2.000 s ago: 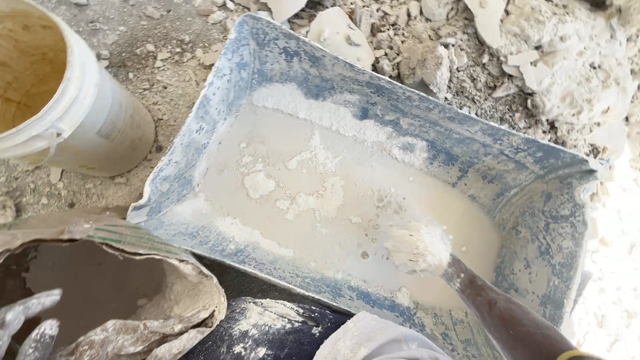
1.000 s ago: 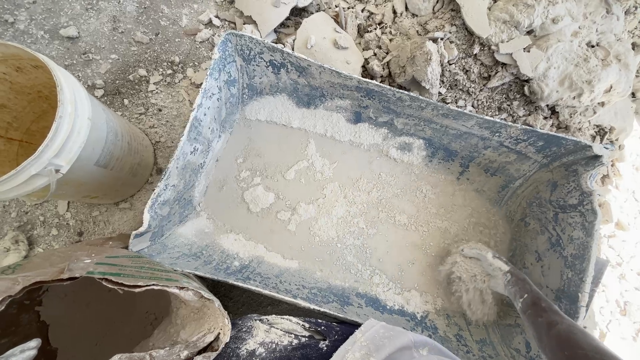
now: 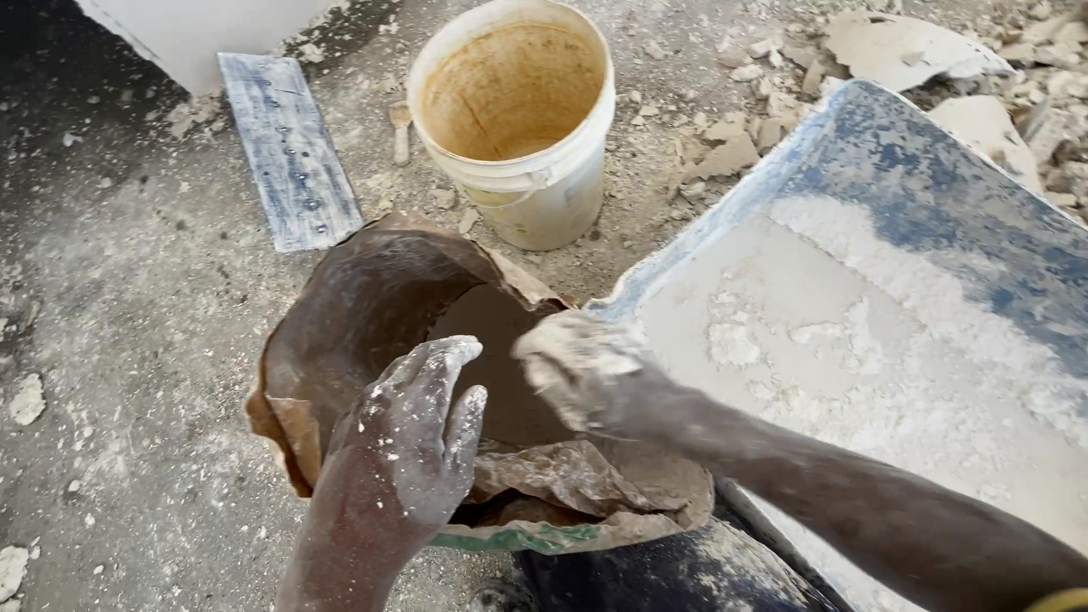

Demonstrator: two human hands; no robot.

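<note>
My left hand (image 3: pixel 416 433), dusted with white powder, is over the near left part of an open paper sack (image 3: pixel 365 272), fingers slightly apart, nothing in them. Over the sack's right side is my right hand (image 3: pixel 586 365), caked with pale wet plaster and blurred; whether it holds anything cannot be told. Inside the sack lies greyish powder (image 3: pixel 501 331). To the right, a blue rectangular trough (image 3: pixel 926 187) contains milky liquid with clumps of white powder (image 3: pixel 858 340) on it.
Beyond the sack stands a white plastic bucket (image 3: pixel 552 178), stained yellowish inside. A flat plaster-smeared blade (image 3: pixel 293 157) and a small wooden-looking tool (image 3: pixel 400 136) lie on the dusty floor. Broken plaster pieces (image 3: pixel 918 51) are heaped behind the trough.
My right hand has moved from the trough's right part to over the sack. More powder lies on the liquid than two seconds ago. The view has swung left.
</note>
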